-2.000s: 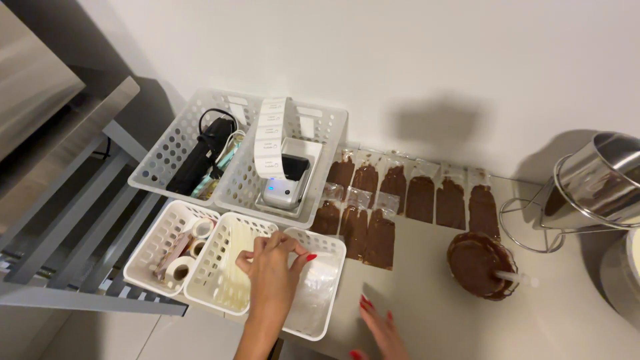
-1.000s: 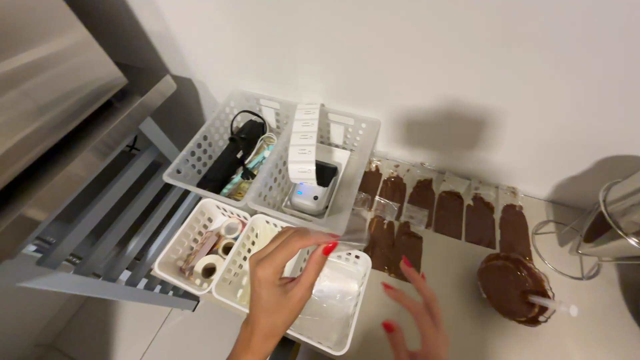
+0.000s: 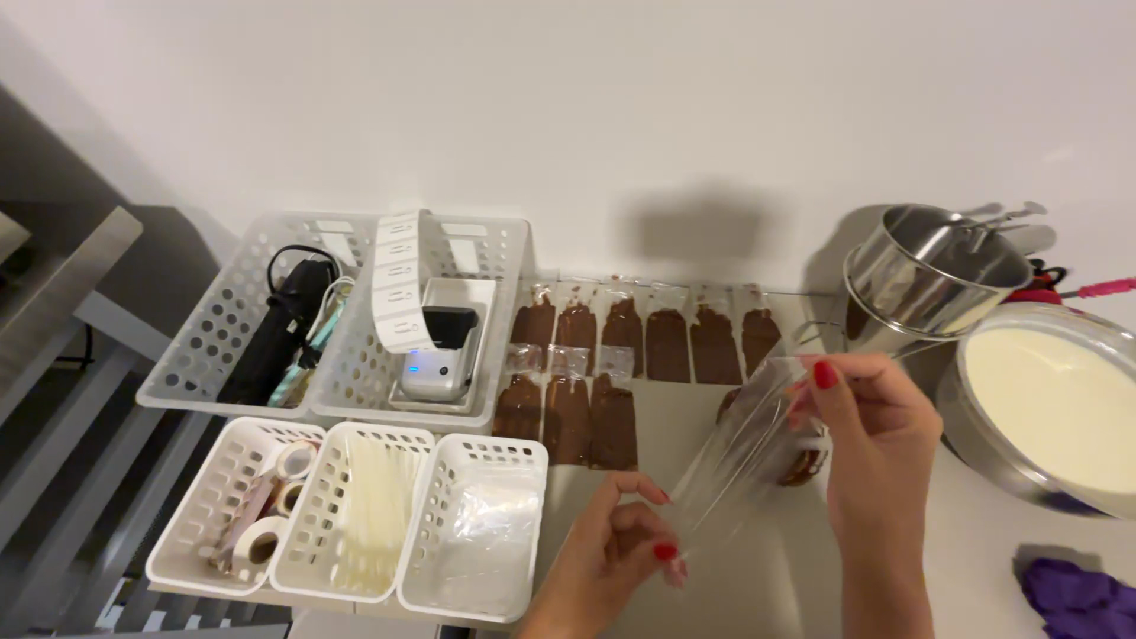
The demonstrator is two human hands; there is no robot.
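Between my hands a clear plastic bag (image 3: 732, 448) is stretched at a slant. My right hand (image 3: 874, 426) pinches its upper end between thumb and fingers. At its lower end, my left hand (image 3: 612, 541) has its fingers curled against the film; whether they grip it is hard to tell. Behind the bag, a chocolate-smeared bowl (image 3: 806, 466) is mostly hidden. Several clear bags filled with chocolate (image 3: 667, 346) lie in two rows along the wall. A white basket of clear plastic bags (image 3: 479, 532) stands left of my left hand.
Left are a basket of pale sticks (image 3: 377, 515), a basket with tape rolls (image 3: 226, 506), and larger baskets holding a label printer (image 3: 439, 364) and a black device (image 3: 288, 328). Right are a metal funnel on a stand (image 3: 945, 266), a bowl of cream-coloured liquid (image 3: 1056, 399) and a purple cloth-like item (image 3: 1078, 599).
Both hands have moved away from the small white baskets to the right, with the clear bag now spread between them. The view has shifted right, bringing the cream-coloured liquid into sight.
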